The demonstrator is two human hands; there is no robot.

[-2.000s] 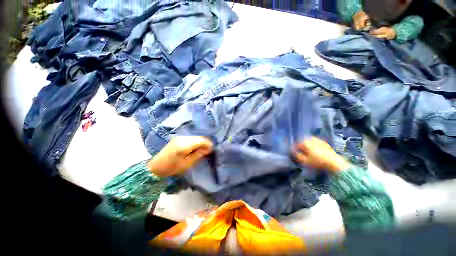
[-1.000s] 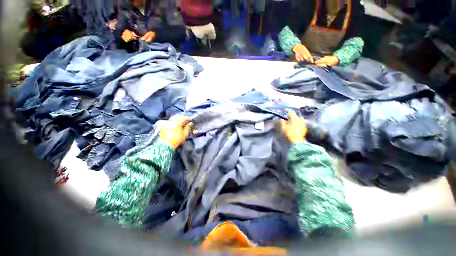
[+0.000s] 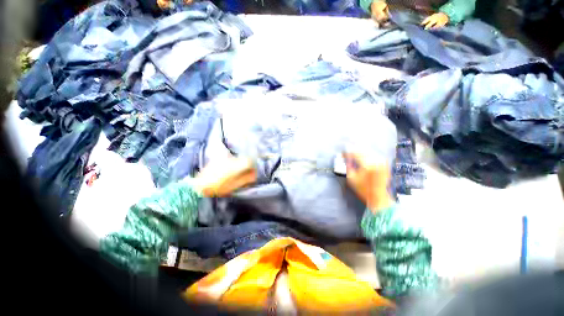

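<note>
A denim garment (image 3: 315, 197) lies spread before me, its upper part washed out to near white by glare. My left hand (image 3: 227, 175) is at its left side, fingers closed on the cloth. My right hand (image 3: 368, 175) is at its right side, fingers bent on the cloth; a small white rectangle (image 3: 340, 165) shows beside the fingertips. Both hands are somewhat blurred. I cannot tell whether the right hand also holds a tool. A dark blue part (image 3: 253, 236) of denim hangs near the table's front edge.
Denim heaps lie at the left (image 3: 133, 68) and right (image 3: 488, 117) on the white table (image 3: 297, 40). Red scraps (image 3: 91, 174) lie at left, a bright blue strip (image 3: 524, 244) at right. Another person's hands (image 3: 436, 20) are at the far side.
The garment, earlier held stretched between my raised hands with its cloth hanging toward me, now lies flatter on the table. My hands have come lower and nearer. The view has tipped down.
</note>
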